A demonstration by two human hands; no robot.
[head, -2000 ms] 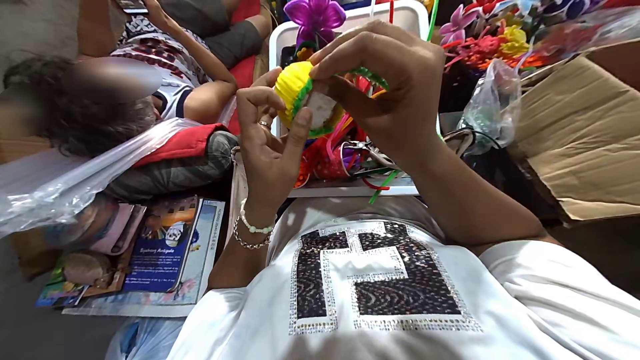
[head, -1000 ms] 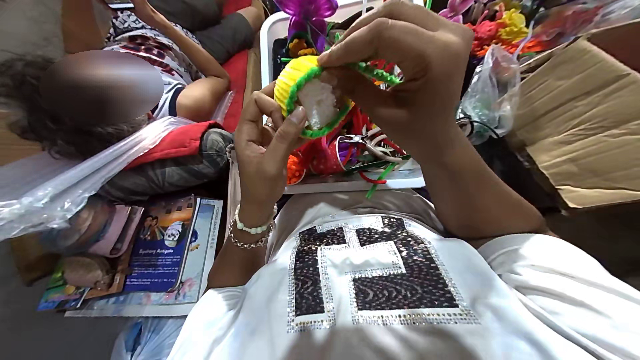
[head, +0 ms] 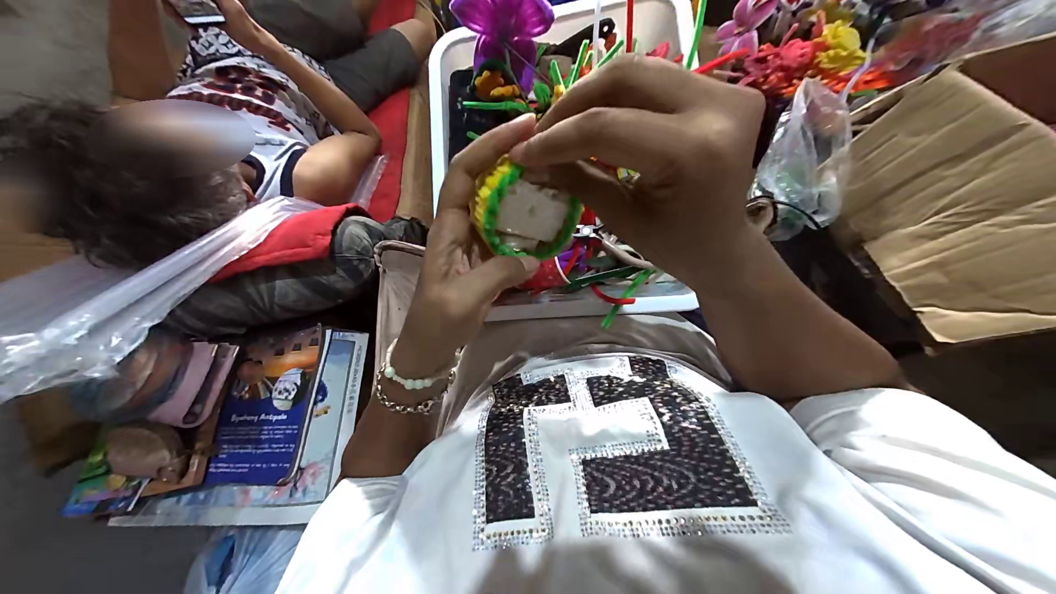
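A small round piece wrapped in yellow and green pipe cleaner (head: 532, 213), with a pale filling inside its green rim, is held up over a white plastic tray. My left hand (head: 466, 235) grips it from the left and below, thumb at its lower edge. The fingertips of my right hand (head: 652, 140) touch its top rim; whether they pinch a strand there is hidden behind the fingers. Below and behind the hands, the white tray (head: 590, 308) holds green and red pipe cleaners (head: 629, 299) and a purple flower (head: 505, 29).
A person (head: 272, 124) lies at the left, a phone in hand. Clear plastic sheeting (head: 165, 289) crosses a dark cushion. Booklets (head: 264, 412) lie lower left. At the right stand a cardboard box (head: 965, 206), a clear plastic bag (head: 804, 157) and colourful pipe-cleaner flowers (head: 792, 49).
The green strand that stuck out to the right of the round piece no longer shows there. The piece's open side is turned more toward the camera. My right hand's fingers have closed in nearer its top rim.
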